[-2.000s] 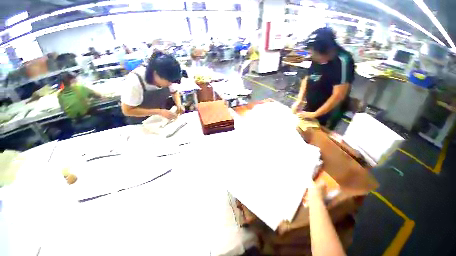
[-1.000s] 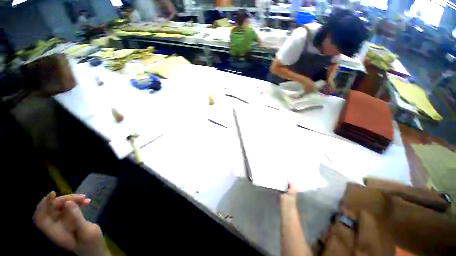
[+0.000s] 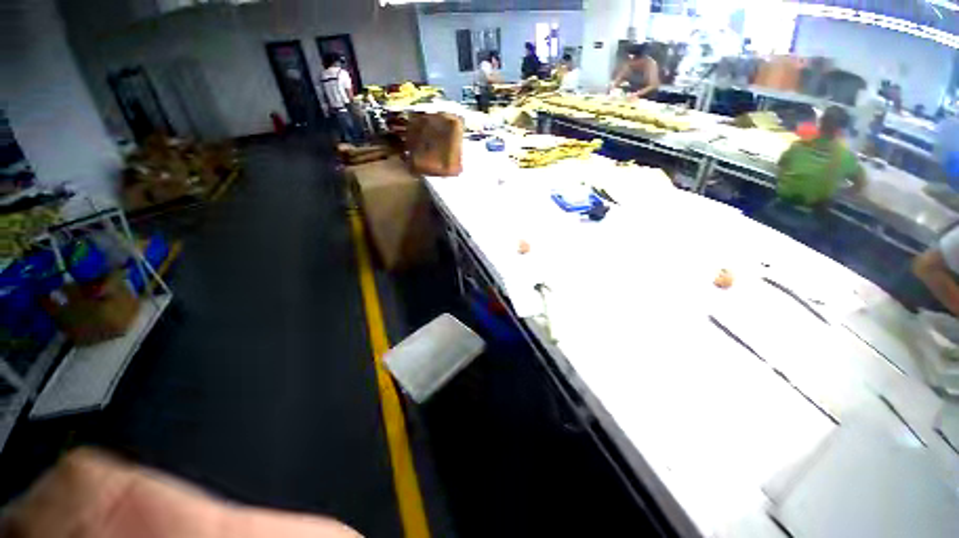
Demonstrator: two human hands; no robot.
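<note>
My left hand (image 3: 158,507) is blurred and cut off by the bottom left corner; its fingers cannot be made out. My right hand is out of the picture. The long white-covered table (image 3: 652,357) runs from the lower right to the back. A pale sheet (image 3: 868,468) lies flat at the table's lower right. A hammer-like tool with a pale handle (image 3: 545,315) lies at the table's near left edge. Two small tan objects (image 3: 523,247) (image 3: 723,278) stand on the table. A blue tray (image 3: 576,200) with a dark lump beside it lies farther back.
A grey-topped stool or box (image 3: 433,357) stands on the dark floor beside the table, by a yellow line (image 3: 381,368). A cardboard box (image 3: 394,210) stands farther along. A white rack (image 3: 100,357) is at left. A person in green (image 3: 815,168) sits across the table.
The view has swung left along the table and aisle. My right hand, earlier at the edge of a white sheet, has left the picture. My left hand is now lower and mostly cut off.
</note>
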